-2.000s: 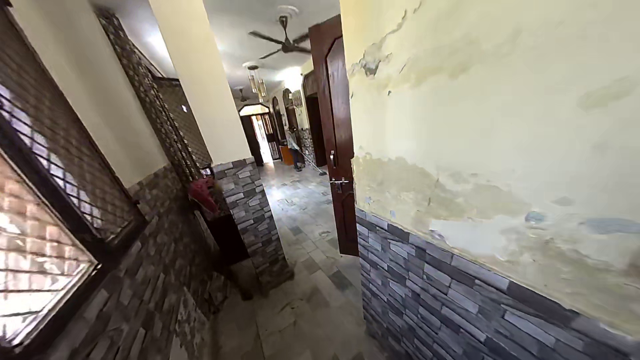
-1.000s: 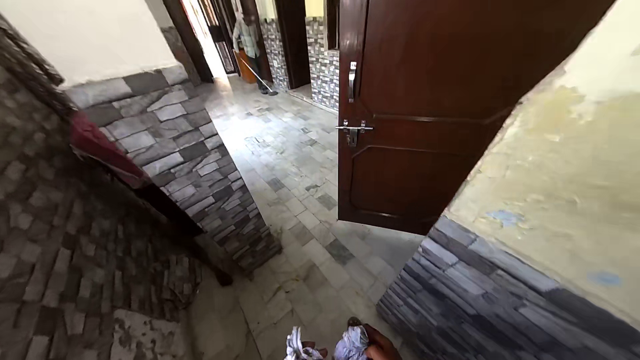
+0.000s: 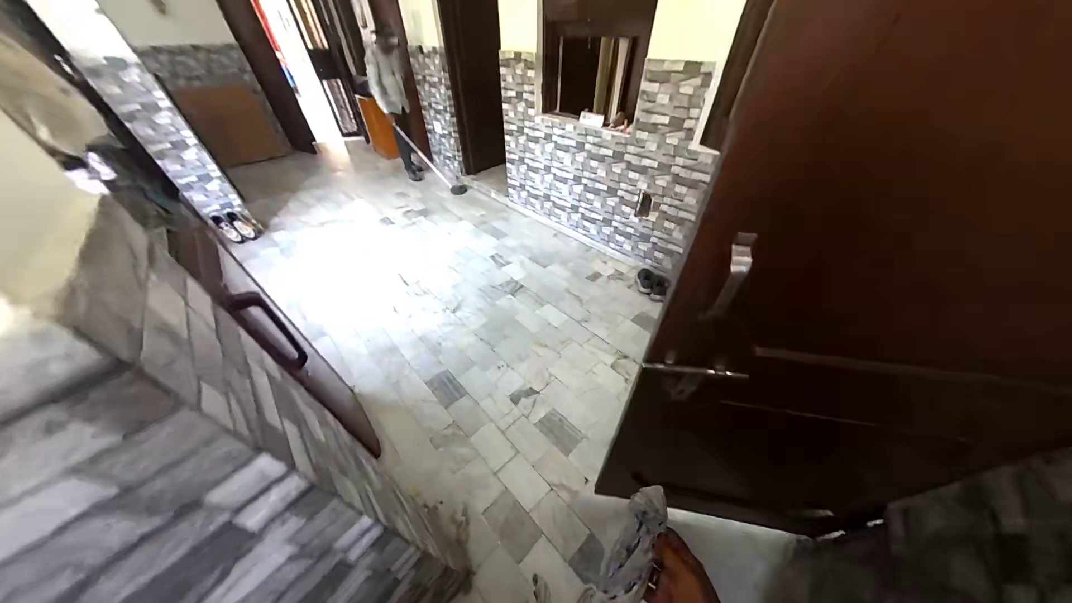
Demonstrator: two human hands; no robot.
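Observation:
At the bottom edge of the head view, my right hand [image 3: 682, 571] is closed on a crumpled grey-white cloth [image 3: 638, 536], which bunches up beside the fingers. The lower part of the cloth runs out of the frame. A small greyish tip shows just left of it, too little to name. My left hand cannot be seen. Beyond the cloth stands a dark brown wooden door [image 3: 871, 251], ajar, with a metal handle [image 3: 739, 264] and a sliding bolt [image 3: 695, 370].
Pale marble tiles [image 3: 502, 377] cover the floor. A person [image 3: 388, 84] in the back holds a long-handled mop [image 3: 427, 157]. Shoes lie by the left pillar [image 3: 236, 226] and by the right wall [image 3: 651, 283]. A door edge with a dark handle [image 3: 268, 328] is at the left.
The view has moved forward through the passage and tilted down. One second ago both hands showed at the bottom with pale cloth; now only my right hand does.

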